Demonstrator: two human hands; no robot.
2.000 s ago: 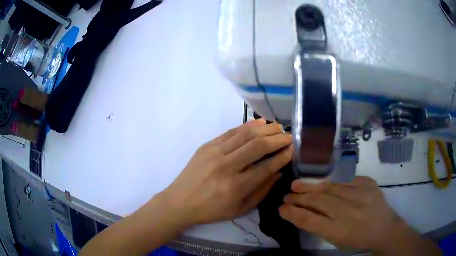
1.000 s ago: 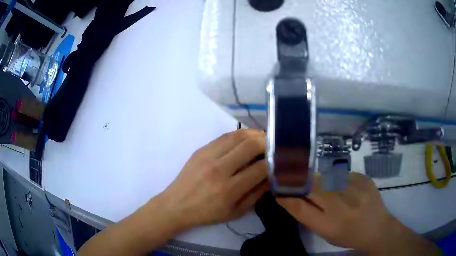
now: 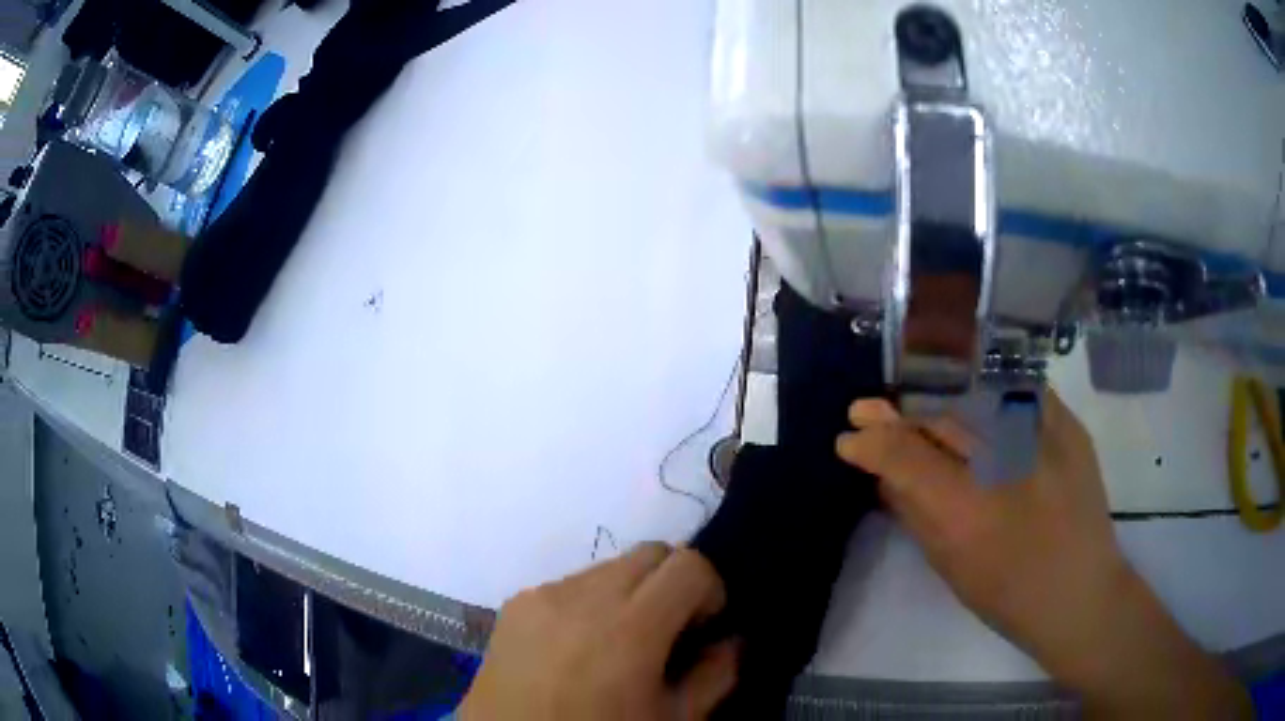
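A black fabric strip (image 3: 796, 528) runs from under the sewing machine head (image 3: 1127, 127) down over the table's front edge. My left hand (image 3: 613, 634) grips the strip's left side near the front edge, fingers curled. My right hand (image 3: 986, 521) lies on the strip's right side just below the head, thumb and fingers at the cloth; its far fingers are partly behind the tension knobs. The metal guard (image 3: 941, 254) hides part of the sewing area. The needle and presser foot cannot be made out.
A dark crumpled fabric length (image 3: 289, 183) lies on the white table (image 3: 522, 282) at the upper left. Beside it are a grey box with a round vent (image 3: 50, 261) and a clear plastic container (image 3: 155, 134). Yellow-handled snips (image 3: 1254, 451) lie at the right. Loose thread lies near the strip.
My left hand has moved from beside the needle area down towards the front edge and now grips the strip there. More of the strip and the metal plate shows. The view has shifted.
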